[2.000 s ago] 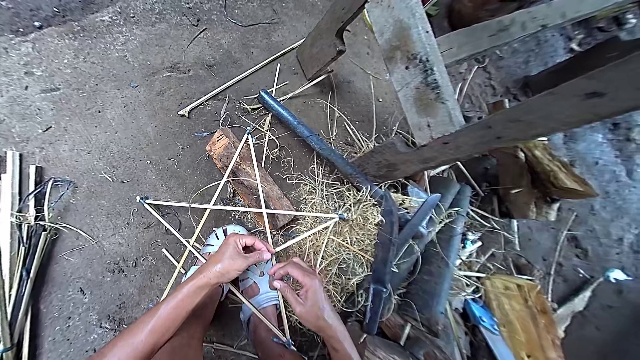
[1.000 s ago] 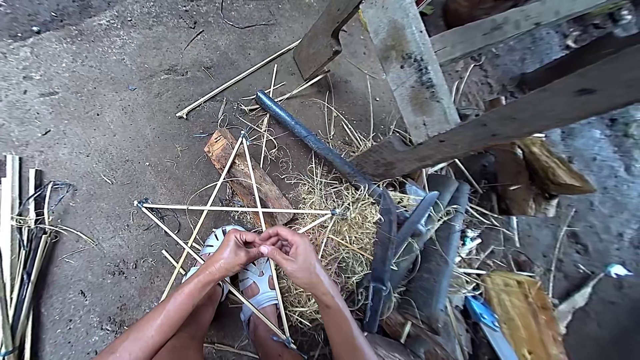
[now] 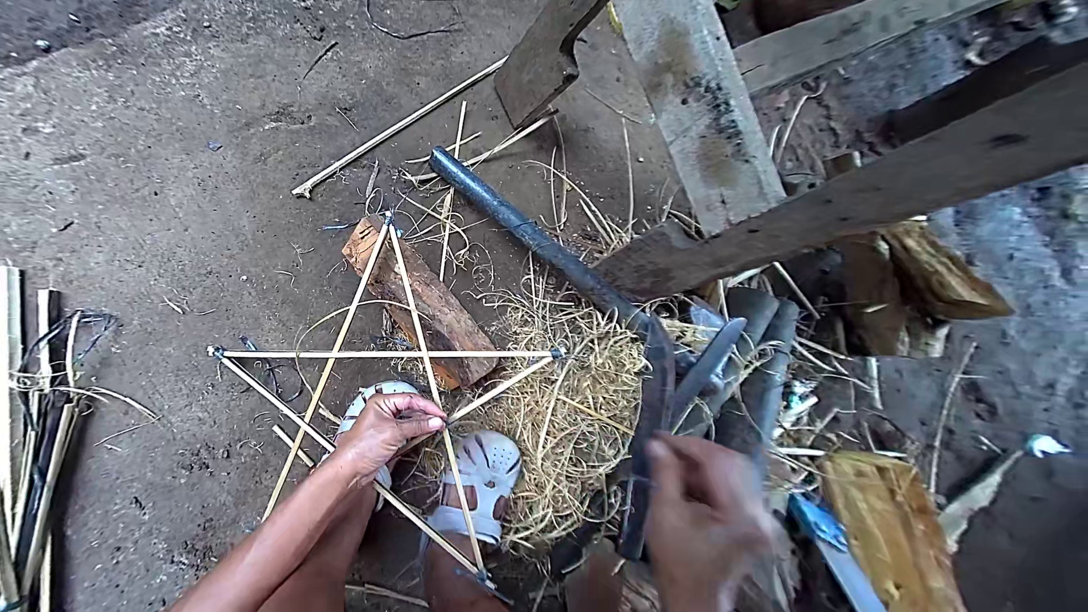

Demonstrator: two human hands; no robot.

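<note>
A five-pointed star frame of thin wooden or bamboo sticks [image 3: 280,355], its visible corners bound with dark ties, lies above the ground and my feet. My left hand [image 3: 398,429] pinches the frame with thumb and fingers where two sticks cross, beside the right-hand foot. My right hand [image 3: 710,510] is off the frame at the lower right, blurred, near the blade of a long machete-like knife [image 3: 653,408] with a dark tubular handle; whether it holds anything is unclear. A wood block [image 3: 442,319] lies under the upper part of the star.
A pile of curly shavings [image 3: 569,408] lies right of my feet in pale clogs [image 3: 480,476]. Split sticks [image 3: 42,425] are bundled at the left. Wooden beams [image 3: 850,178] cross the upper right. Firewood pieces [image 3: 888,527] and a blue-handled tool [image 3: 820,527] sit at the lower right.
Both hands were together at the stick crossing a second ago. My right hand has moved away to the right, while my left hand stays at the frame.
</note>
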